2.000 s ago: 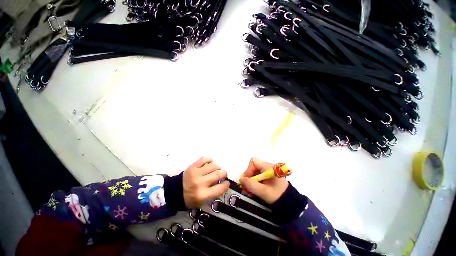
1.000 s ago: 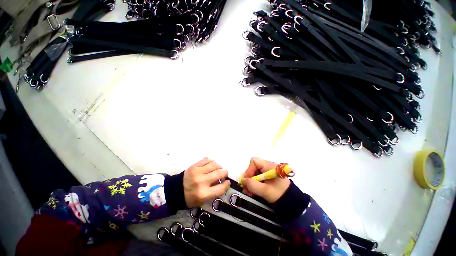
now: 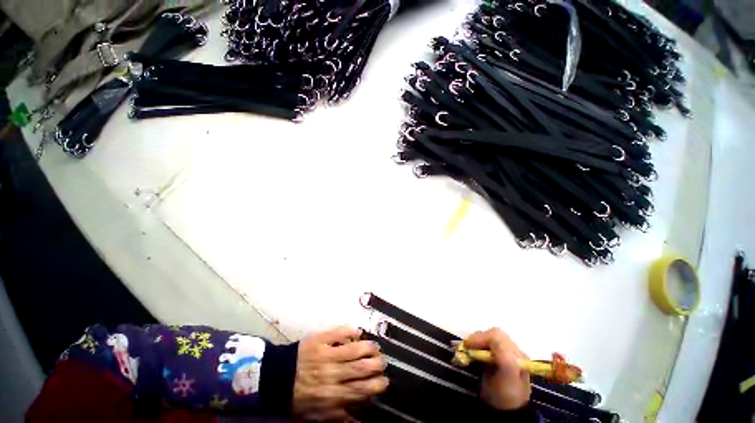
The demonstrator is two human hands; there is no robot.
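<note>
Black webbing straps [image 3: 416,323] with silver rings at their ends lie in a slanting row at the bottom centre. The topmost strap's ring [image 3: 365,301] is uncovered. My left hand [image 3: 341,373] has its fingertips on a strap end lower in the row; that ring is mostly hidden. My right hand [image 3: 502,369] holds a slim yellow marking pen or awl [image 3: 536,364], its orange-red rear end pointing right. The pen's front end is over the straps, right of my left hand; whether it touches one cannot be told.
A large heap of black straps [image 3: 530,157] lies at the far right, with clear film [image 3: 571,51] on it. Strap bundles [image 3: 219,89] and olive-grey straps [image 3: 70,33] are at the far left. A yellow tape roll [image 3: 674,286] lies at the right. More black straps [image 3: 733,330] show beyond the right edge.
The view has shifted. The strap end that was between my hands now lies uncovered at the row's top. My left hand has moved down to another strap end; my right hand and pen have moved right and down.
</note>
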